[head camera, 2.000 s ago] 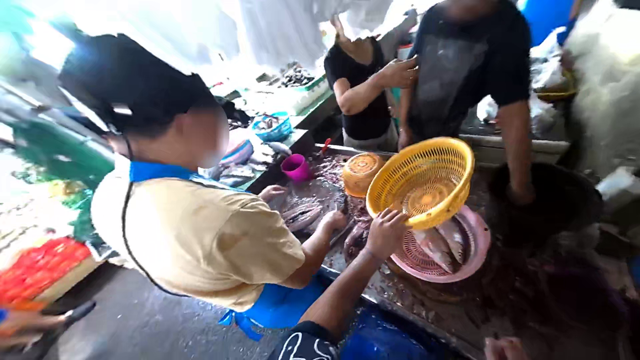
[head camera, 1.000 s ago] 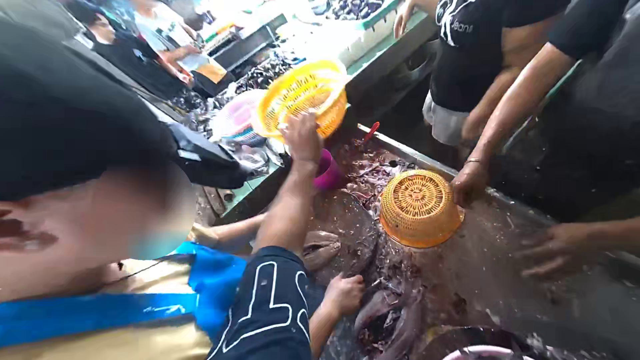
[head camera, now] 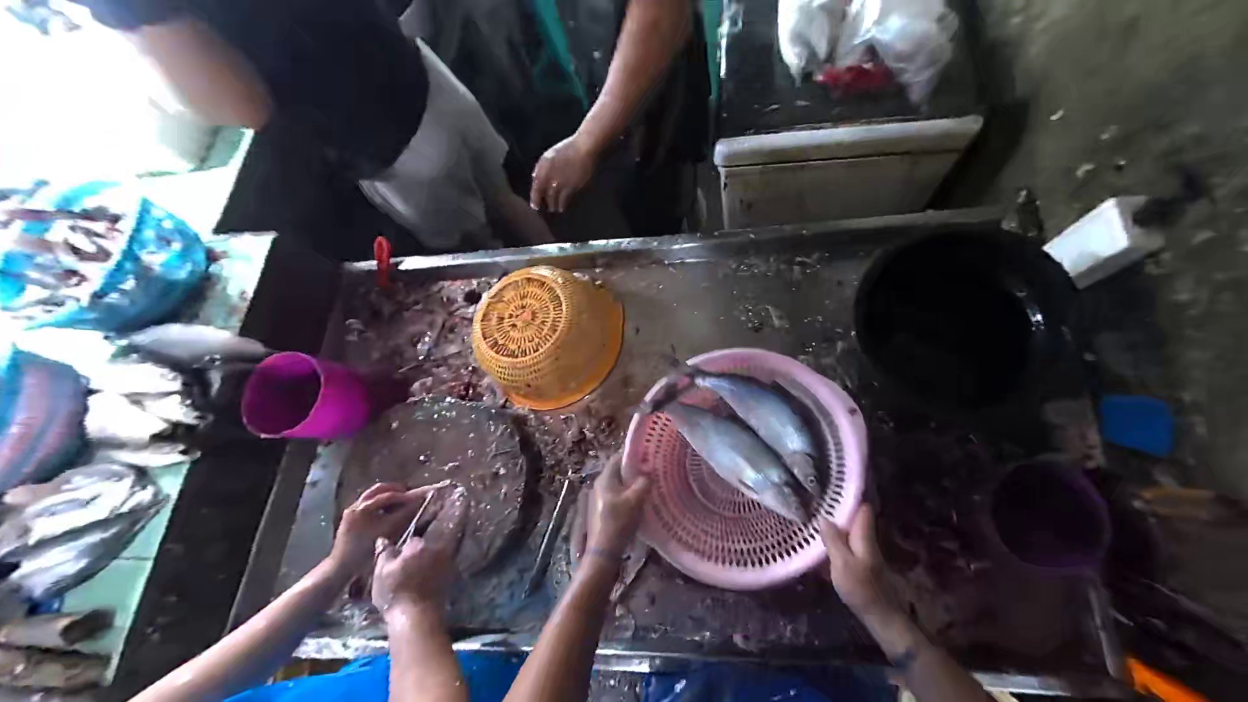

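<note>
A pink plastic basket point(head camera: 673, 531) with two whole fish point(head camera: 736, 458) lying in it is between my hands. My left hand point(head camera: 614, 512) grips its left rim, thumb over the edge. At the lower right rim, my right hand point(head camera: 858, 556) holds the basket, its fingers partly hidden beneath. An upturned orange basket point(head camera: 546, 336) rests on the metal worktable point(head camera: 682, 292), up and left of the pink one. A knife point(head camera: 549, 536) lies just left of my left hand, beside a round chopping board point(head camera: 439, 458).
A co-worker's two hands point(head camera: 414, 536) work over the chopping board. A magenta pail point(head camera: 307, 395) stands beyond it. The black tub point(head camera: 960, 322) and a dark purple container point(head camera: 1050, 514) are on the right. Another person's hand point(head camera: 565, 174) hangs past the far edge.
My left hand, which held a yellow basket out to the left a second ago, has let it go and is now on the pink basket. The view has swung right and downward.
</note>
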